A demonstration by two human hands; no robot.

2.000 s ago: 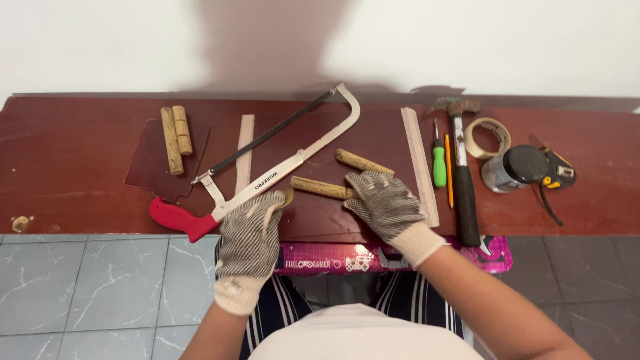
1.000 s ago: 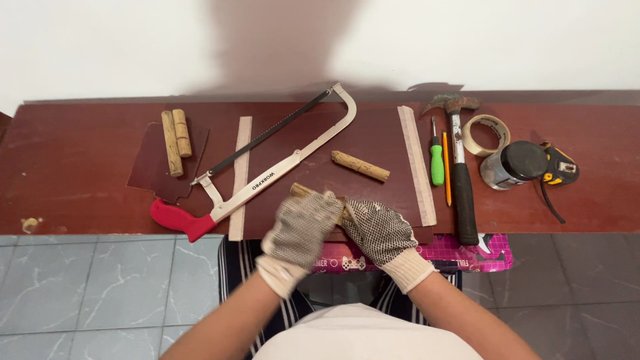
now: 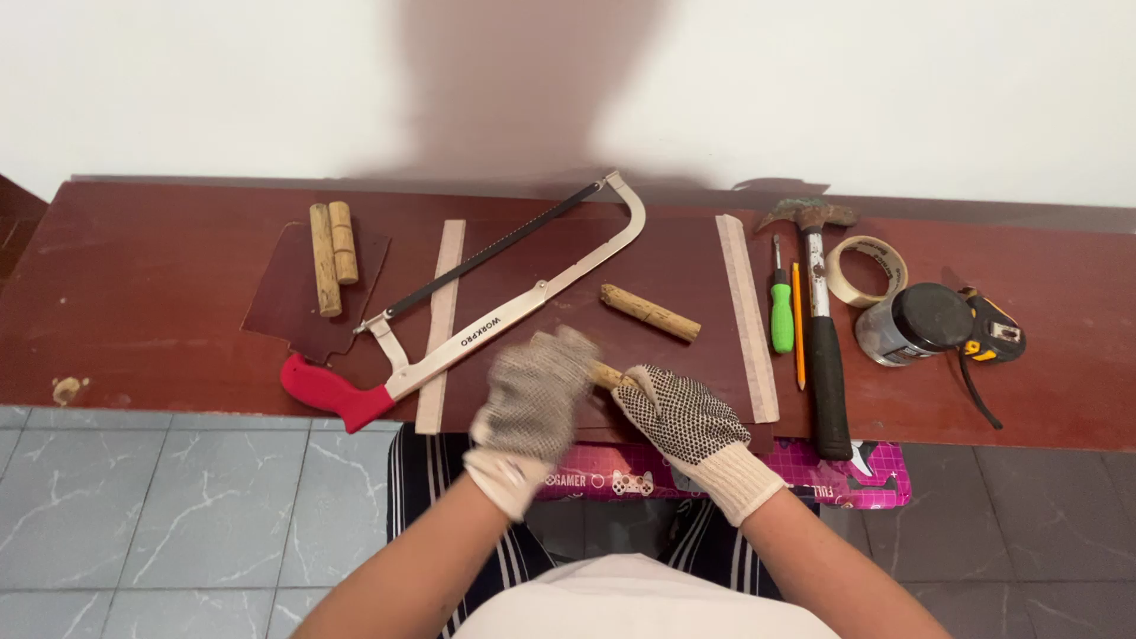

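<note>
Both my hands wear white knit gloves with dark dots. My right hand (image 3: 683, 417) grips the right end of a short wooden stick (image 3: 609, 375) above the front of a dark red sheet (image 3: 657, 257). At the stick's left end is my left hand (image 3: 537, 390), blurred, its fingers curled; its hold on the stick cannot be made out. A second short stick (image 3: 650, 312) lies just behind my hands. Left of them rests a hacksaw (image 3: 497, 330) with a red handle, lying across a pale strip (image 3: 441, 328). Another pale strip (image 3: 747, 319) runs along the sheet's right side.
Two sticks (image 3: 325, 259) lie on sandpaper (image 3: 293, 306) at left. To the right are a green-handled screwdriver (image 3: 781, 306), a pencil (image 3: 799, 328), a claw hammer (image 3: 825, 355), a tape roll (image 3: 865, 266), a black-lidded jar (image 3: 914, 324) and a tape measure (image 3: 994, 330). A wall stands behind.
My left hand has come up from beside the saw handle to the stick at my right hand. The second stick has shifted slightly since the earliest frame.
</note>
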